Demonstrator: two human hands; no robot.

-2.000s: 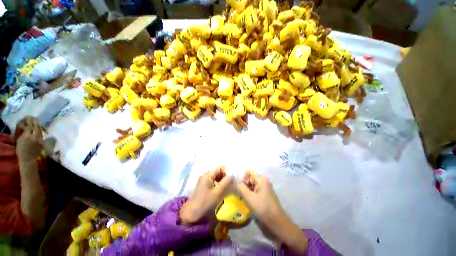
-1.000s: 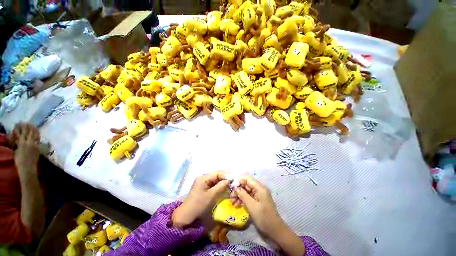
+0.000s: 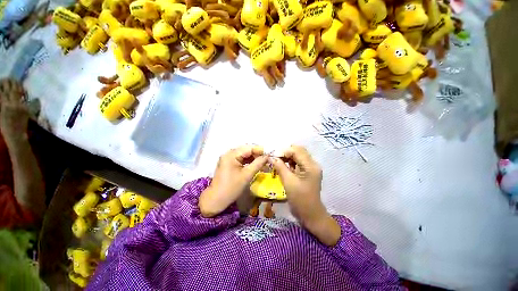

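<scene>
My left hand point(image 3: 232, 177) and my right hand point(image 3: 299, 181) are bare and meet at the fingertips. They pinch something tiny at the top of a yellow plush toy point(image 3: 268, 186); the detail is too small to tell and partly hidden by the fingers. The toy hangs upright below the fingertips with its two brown legs down, close to my body. A loose heap of thin pale ties point(image 3: 347, 131) lies on the table beyond my right hand. A stack of flat clear bags point(image 3: 175, 120) lies beyond my left hand.
A large pile of yellow plush toys point(image 3: 267, 52) lies across the far side. A black slim tool point(image 3: 75, 111) lies at the left. A carton of yellow toys point(image 3: 55, 227) stands at lower left. Another person's arm point(image 3: 18, 136) is at the left edge. A clear bag point(image 3: 457, 102) lies at right.
The view has tilted down, so the pile stands higher and my purple smock shows. My hands stay together at the toy's top, and the toy now hangs more upright.
</scene>
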